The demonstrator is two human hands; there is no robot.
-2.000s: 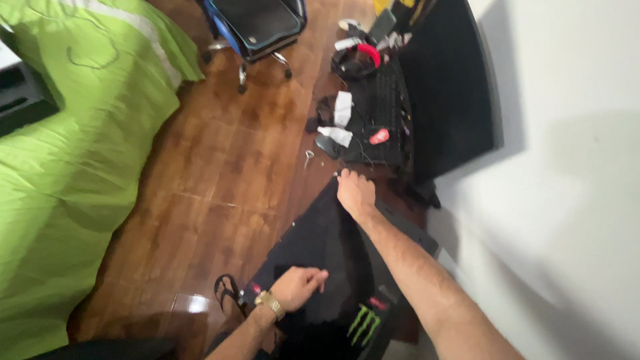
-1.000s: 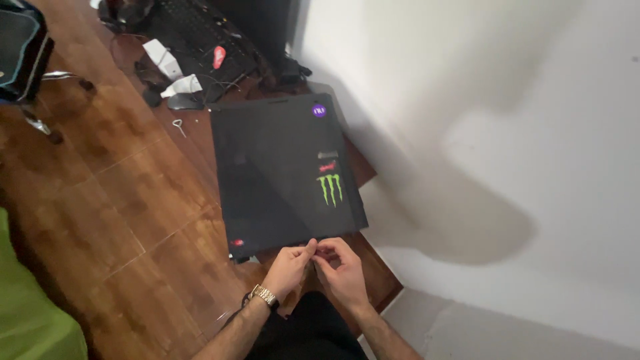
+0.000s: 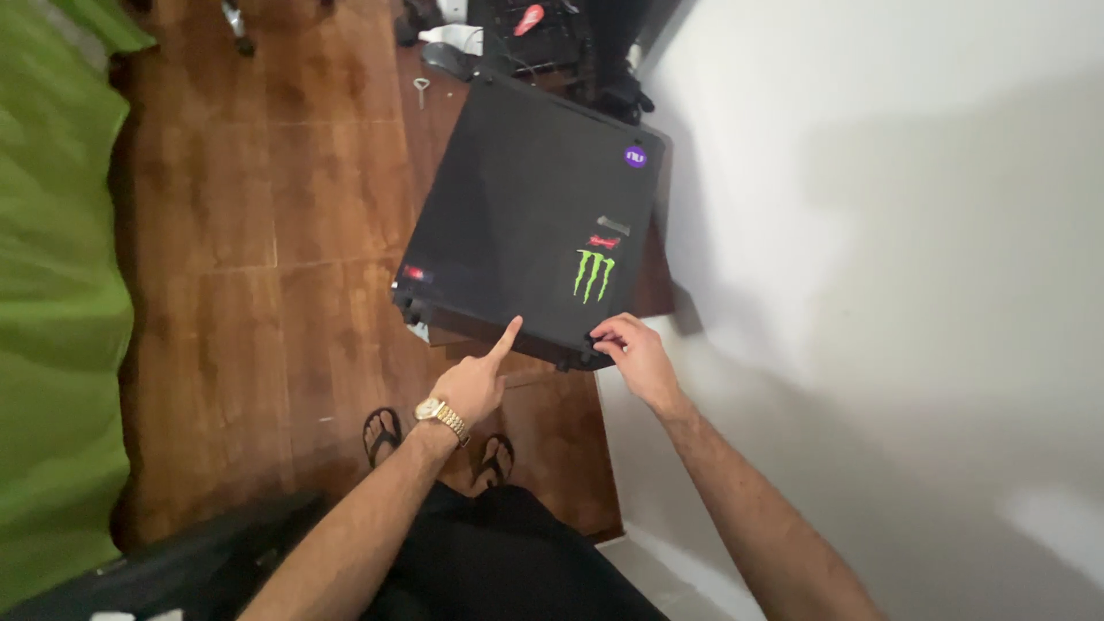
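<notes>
A black computer case side panel (image 3: 526, 207) with green, red, grey and purple stickers faces up on a brown wooden desk (image 3: 431, 129). My left hand (image 3: 474, 379), with a gold-coloured watch (image 3: 442, 418) on its wrist, points its index finger at the panel's near edge and holds nothing. At the near right corner, my right hand (image 3: 634, 349) has its thumb and fingertips close together by a small dark fitting (image 3: 591, 345); whether they pinch something there is too small to tell.
Beyond the case lie a computer mouse (image 3: 448, 59), a keyboard (image 3: 535, 39) and a small metal key-like piece (image 3: 421, 90). A white wall (image 3: 862, 259) rises at the right. Green fabric (image 3: 60, 302) hangs at the left; my sandalled feet stand on the wooden floor (image 3: 224, 328).
My hands were together at the case's near edge one second ago; now they are apart, the right at the near right corner and the left with its index finger extended.
</notes>
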